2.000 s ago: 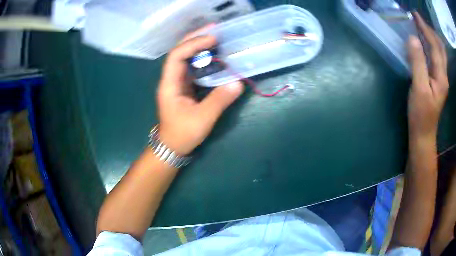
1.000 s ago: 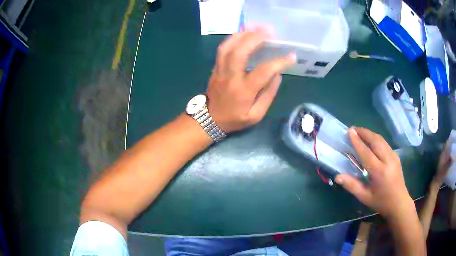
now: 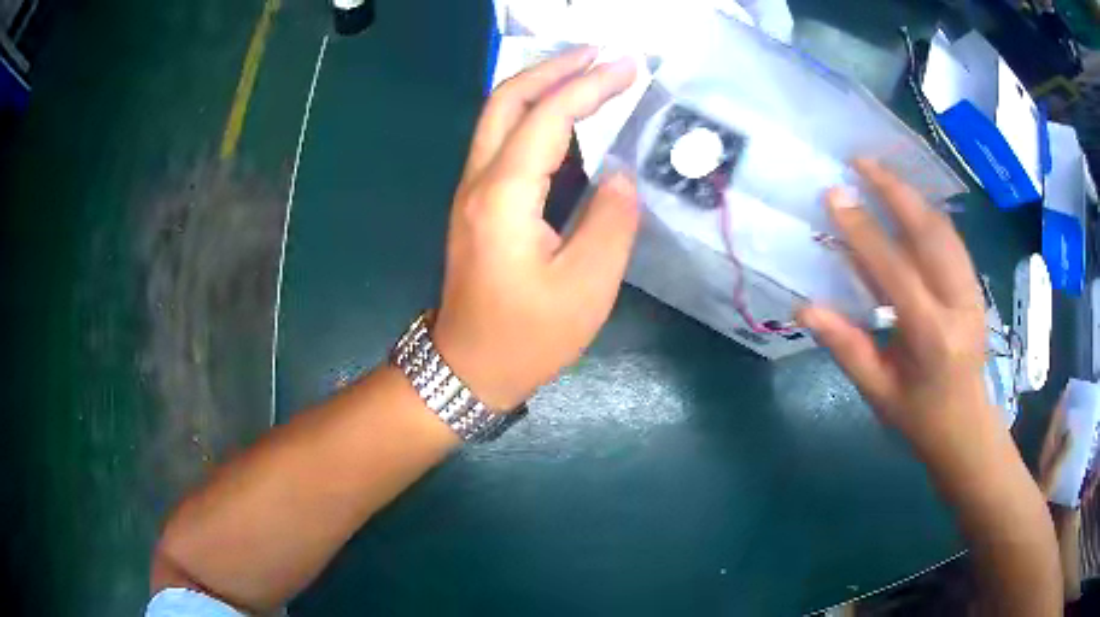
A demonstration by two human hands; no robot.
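Observation:
The translucent plastic housing (image 3: 778, 235) is over the white carton (image 3: 694, 301), open side up; whether it rests on it I cannot tell. The black fan (image 3: 696, 153) with a bright round hub sits at its left end. The red and black fan lead (image 3: 736, 259) hangs over the near side. My right hand (image 3: 935, 295) grips the housing's right end, thumb at the near side. My left hand (image 3: 519, 235) is beside the fan end, thumb and fingers apart, holding nothing; contact with the rim is unclear.
White cartons with blue flaps (image 3: 989, 133) stand at the back right. A white oval part (image 3: 1031, 319) lies at the right, partly beside my right hand. Another person's hand with a white item (image 3: 1074, 440) is at the right edge. A small dark object (image 3: 352, 16) is at the top left.
The housing has moved from the green bench top up and away, over the carton, with my right hand at its end. My left hand has shifted slightly left, beside the fan end.

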